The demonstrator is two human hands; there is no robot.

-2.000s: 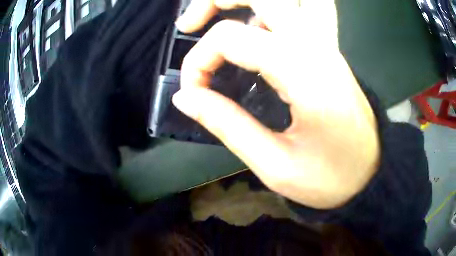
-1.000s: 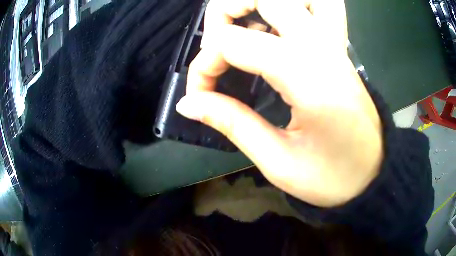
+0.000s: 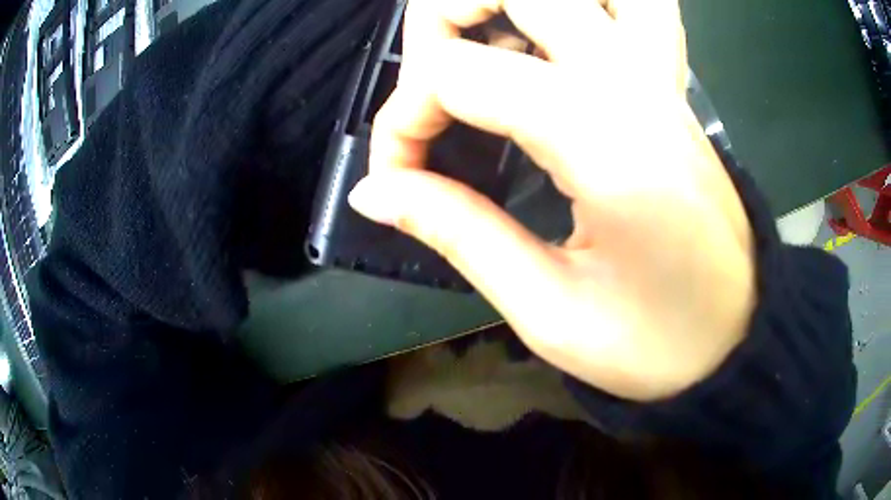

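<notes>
A black phone-type housing [image 3: 334, 200] shows at the top centre, tilted, with a raised shiny edge on its left and a small round hole at its lower left corner. My right hand [image 3: 625, 215] is bare and overexposed and covers much of it. Its thumb and index finger curl together over the housing's left part. Whether a small piece is between their tips is hidden. My left arm in a dark sleeve [image 3: 186, 186] runs up the left side; I cannot make out my left hand.
The housing is above the green bench top [image 3: 791, 98]. Trays with dark housings [image 3: 106, 59] stand at the upper left, and shiny tray edges [image 3: 871, 29] at the upper right. A glossy clear edge [image 3: 707, 109] shows beside my right hand. A red stand [image 3: 865, 210] is on the grey floor at right.
The housing and my right hand have shifted slightly right in the picture. The housing leans more than two seconds ago. The thumb and index finger keep the same curled pose.
</notes>
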